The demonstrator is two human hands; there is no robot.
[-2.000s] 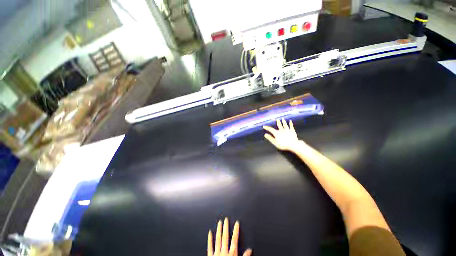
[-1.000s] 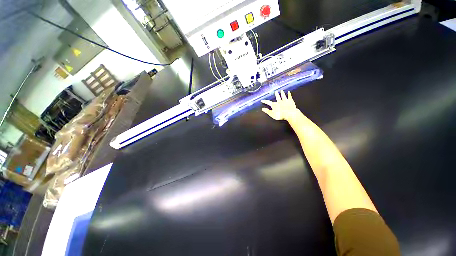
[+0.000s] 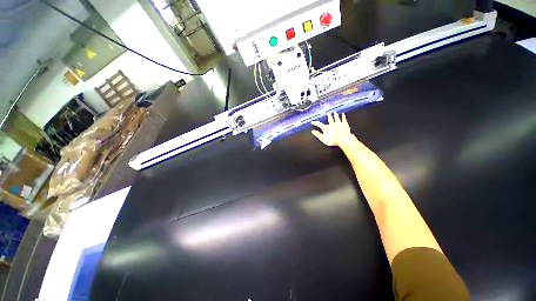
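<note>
The blue-looking plastic sewing template (image 3: 320,116), with a pale curved strip along it, lies on the glossy black table. Its far edge is partly hidden under the white rail and head of the template sewing machine (image 3: 292,73). My right hand (image 3: 334,130) is flat at the template's near edge, right of its middle, fingers spread and pointing at the machine. It grips nothing; I cannot tell whether the fingertips press on the plastic. My left hand is not in view.
The machine's long white rail (image 3: 176,145) crosses the black table (image 3: 235,253). Coloured buttons sit on the machine's panel (image 3: 300,30). At the left are a white-topped table (image 3: 97,214) with a blue sheet (image 3: 88,267) and plastic-wrapped brown bundles (image 3: 88,147).
Since two seconds ago, the template has moved away from me, its far edge now at the machine's rail. My right hand has moved forward with it. My left hand has left the bottom of the view.
</note>
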